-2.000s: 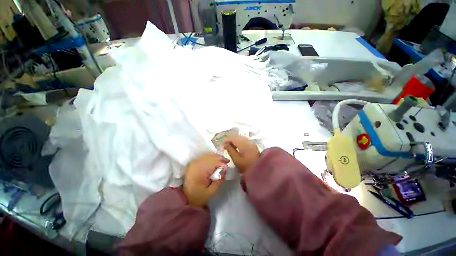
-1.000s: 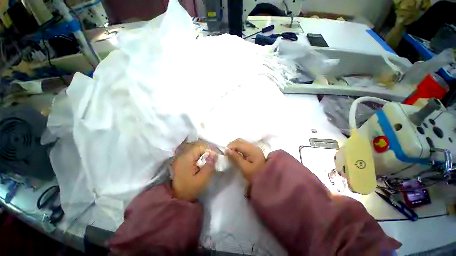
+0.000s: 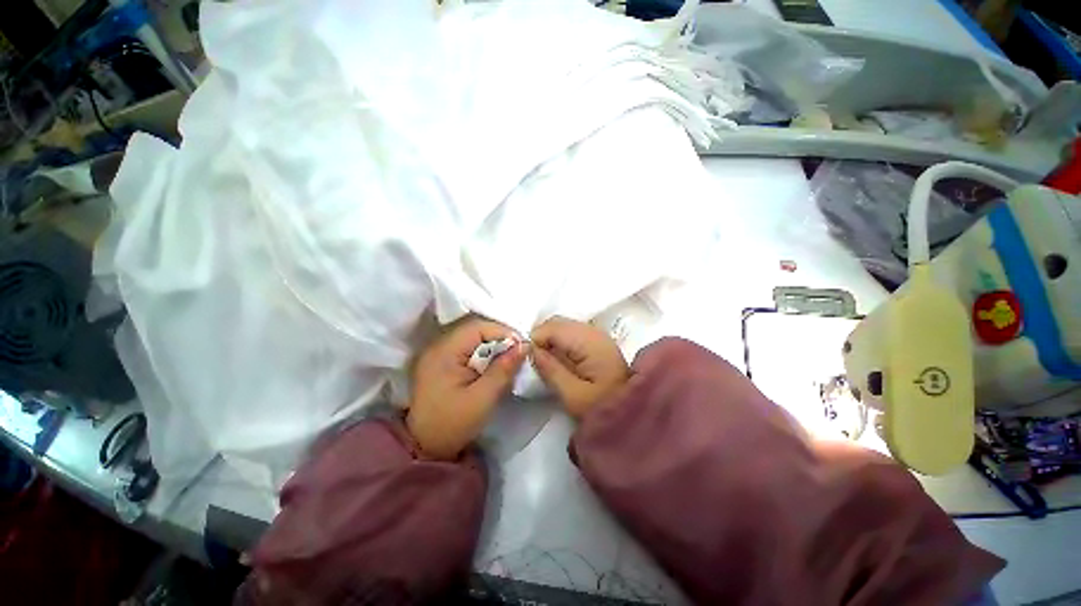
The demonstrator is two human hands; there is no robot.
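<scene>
My left hand (image 3: 456, 385) pinches a small white piece (image 3: 488, 353) between thumb and fingers. My right hand (image 3: 577, 365) is right beside it, its fingertips closed on the edge of white cloth at the small piece. The fingertips of both hands almost touch. A large heap of white garment pieces (image 3: 308, 225) lies behind and left of my hands. The exact shape of the small piece is partly hidden by my fingers.
At right are the sewing machine head (image 3: 1029, 296), its yellow lamp (image 3: 931, 379) and the lit needle area. Dark blue snips (image 3: 1010, 483) lie beyond the lamp. Black-handled scissors (image 3: 122, 440) lie at the far left edge. A clear plastic bag (image 3: 883, 213) lies behind the machine bed.
The view has tilted down and come closer. My right hand has moved from the cloth to my left hand, and the fingertips now meet at the small white piece.
</scene>
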